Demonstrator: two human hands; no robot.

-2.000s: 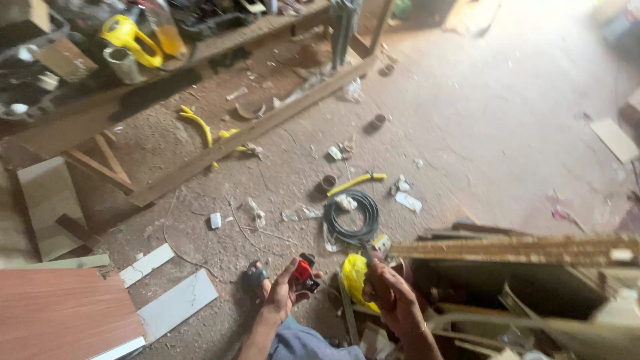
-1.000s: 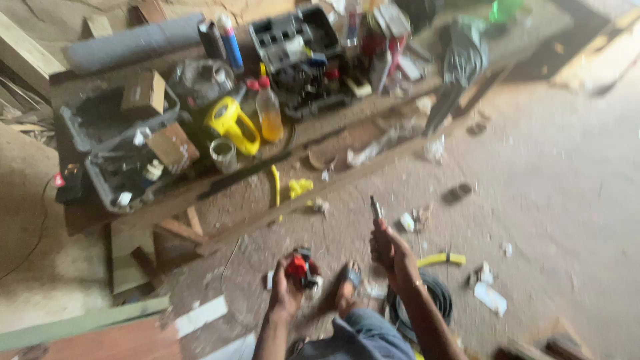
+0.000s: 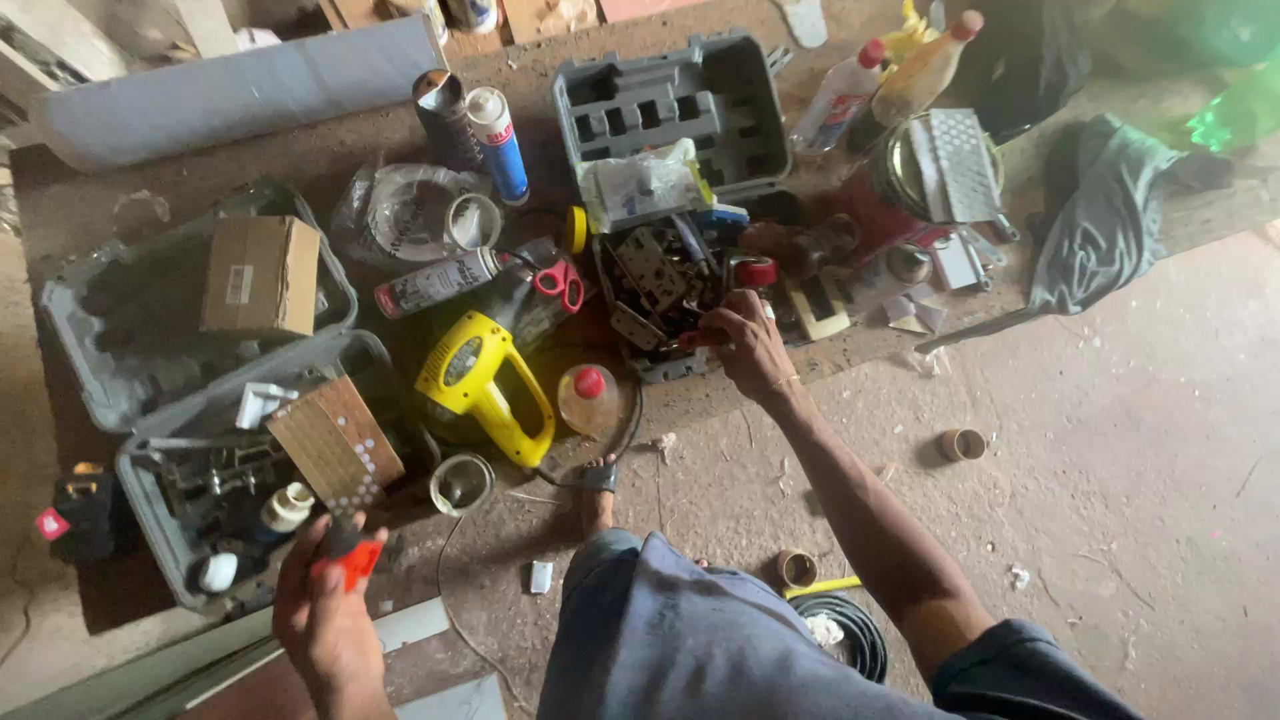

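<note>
My left hand (image 3: 325, 610) is closed around a small red and black object (image 3: 348, 560), whose kind I cannot tell, at the lower left beside the workbench. My right hand (image 3: 742, 345) reaches into an open grey plastic toolbox (image 3: 670, 372) filled with metal hardware. Its fingers are at something red and dark in the box; whether they grip it is unclear. A metal hinge-like plate (image 3: 650, 265) lies on the pile. A plastic packet (image 3: 645, 185) rests by the lid, and red-handled scissors (image 3: 558, 285) lie just left of the box.
Left of my right hand are a yellow heat gun (image 3: 485, 385), a bottle with a red cap (image 3: 588, 400) and a spray can (image 3: 440, 282). A second open case (image 3: 130, 450) holds fittings. A paint can (image 3: 880, 190) stands right. Coiled black cable (image 3: 865, 630) lies on the floor.
The view has swung to the workbench. My right hand, which held up a slim metal-tipped tool one second ago, has moved into the toolbox. My left hand still holds the red and black object.
</note>
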